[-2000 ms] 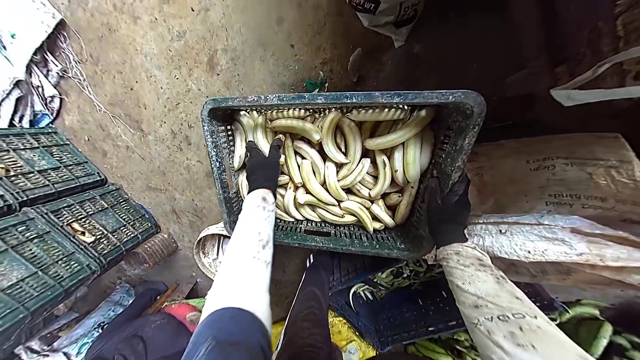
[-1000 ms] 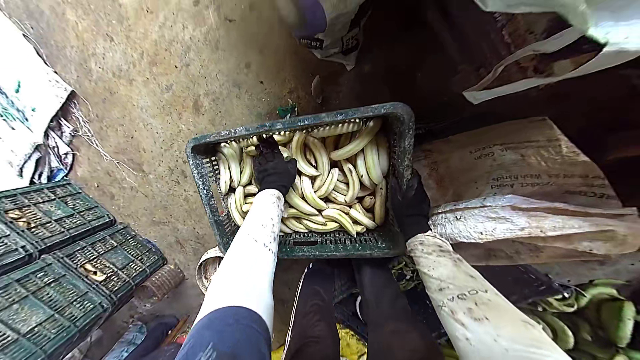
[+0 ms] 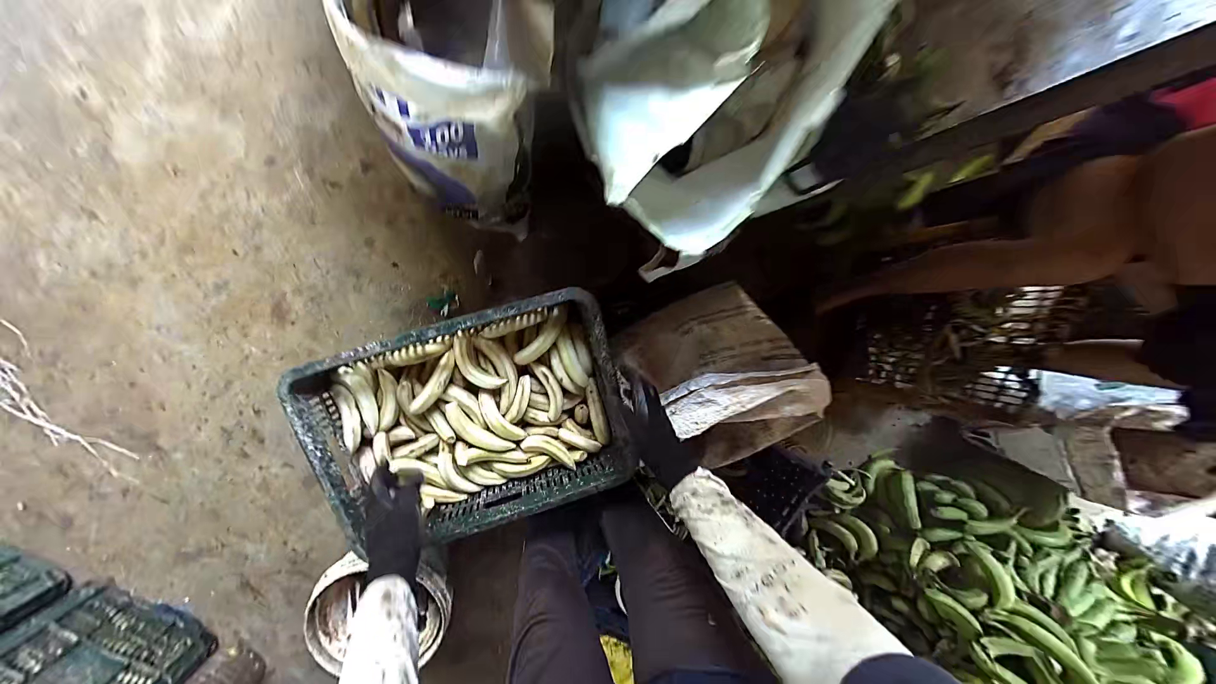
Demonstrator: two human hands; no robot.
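Observation:
A dark green plastic crate [image 3: 522, 508] full of peeled, pale plantains or green bananas [image 3: 480, 418] lies tilted in the middle of the head view. My left hand [image 3: 392, 522], in a black glove, is at the crate's near left corner, its fingers reaching over the rim beside the fruit; its grip is partly hidden. My right hand [image 3: 655, 437], also gloved in black, rests against the crate's right end wall, with its fingers largely hidden in shadow. Both forearms wear pale, stained sleeves.
A white bucket [image 3: 318, 617] stands below the crate's left corner. Open sacks [image 3: 432, 123] are beyond it, and brown paper [image 3: 712, 332] lies to the right. Unpeeled green fruit [image 3: 988, 570] is piled at lower right. Other crates [image 3: 95, 636] sit at lower left. Another person [image 3: 1092, 218] is at right.
My left hand has moved from on top of the fruit to the crate's near left corner. My right hand stays at the right end. The view has swung to the right.

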